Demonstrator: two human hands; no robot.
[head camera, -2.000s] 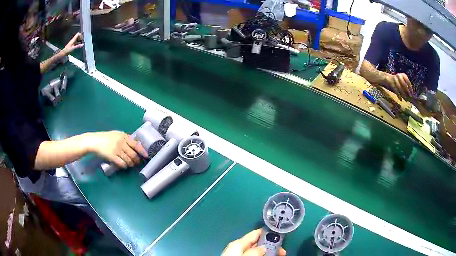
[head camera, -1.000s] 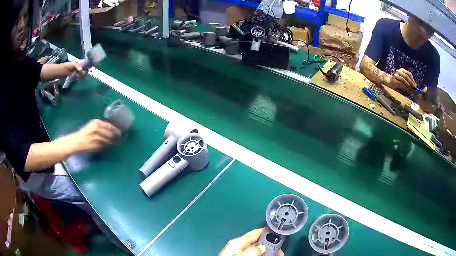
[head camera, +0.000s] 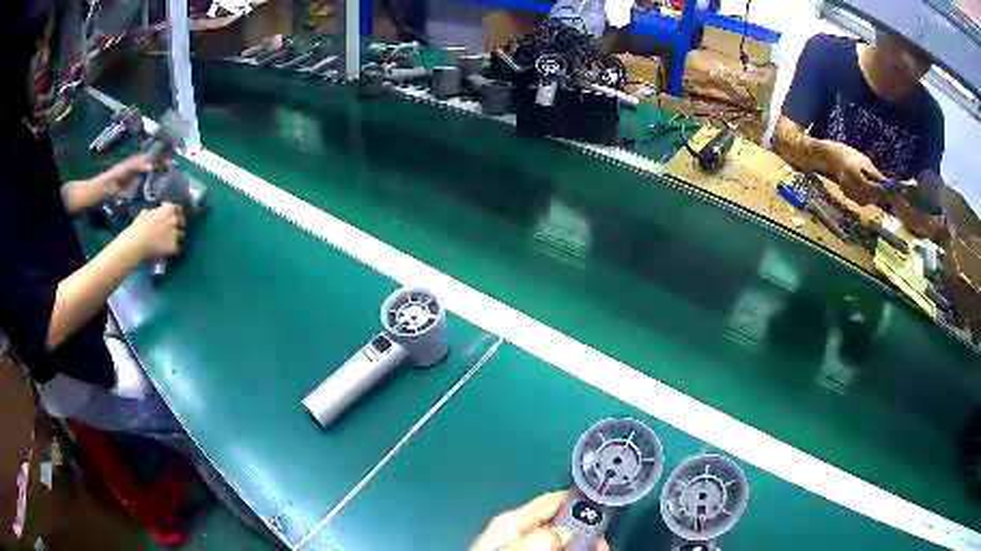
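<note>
My left hand (head camera: 527, 525), cut off by the bottom edge, holds a grey handheld fan (head camera: 616, 463) by its handle. The fan's open round head faces up, showing spokes and a small red wire. A second grey fan (head camera: 705, 497) is close to its right, head up, its handle mostly cut off by the bottom edge. My right hand is not in view. Another grey fan (head camera: 360, 379) lies on the green bench to the left, its spoked head towards the white strip.
A person at the left handles grey fans (head camera: 172, 199), blurred. The green belt (head camera: 559, 242) runs beyond the white strip (head camera: 602, 377). A black box with wires (head camera: 565, 113) stands across it. Another person works at a wooden board (head camera: 753, 178). A dark object (head camera: 971, 439) is at the right edge.
The person at the left has taken the fans that lay beside the remaining bench fan and moved them left. My held fan has shifted slightly right; the second fan slightly left. A dark object appears at the right edge.
</note>
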